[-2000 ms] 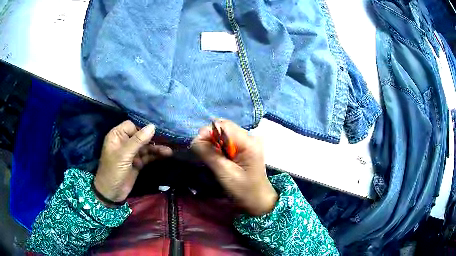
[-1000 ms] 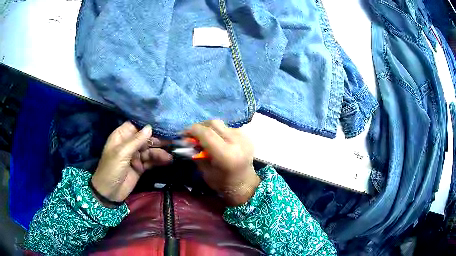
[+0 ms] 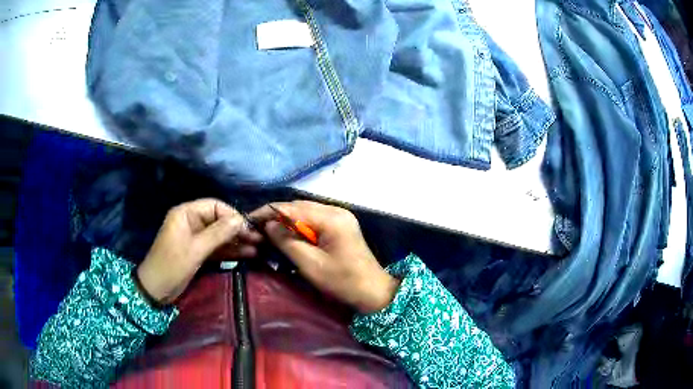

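The blue denim garment (image 3: pixel 266 99) lies spread on the white table, with a white label (image 3: pixel 284 35) and a yellowish stitched seam (image 3: pixel 331 83). Its dark hem (image 3: pixel 323 163) curves along the near table edge. My left hand (image 3: pixel 199 247) is below the hem, thumb and forefinger pinched together; a small dark thing shows at the fingertips, too small to name. My right hand (image 3: pixel 323 247) is close beside it, closed on the orange thread snips (image 3: pixel 300 227). The snips' blades are mostly hidden by the fingers.
A heap of denim garments (image 3: pixel 608 152) lies at the right and hangs over the table edge. The white table (image 3: pixel 456 205) runs slantwise, its near edge above my lap. A blue bin (image 3: pixel 45 235) with dark denim inside stands at the lower left.
The garment and table have shifted up and left in the view. My left hand is now apart from the hem. My right hand has moved left and down to my left fingertips, still holding the snips.
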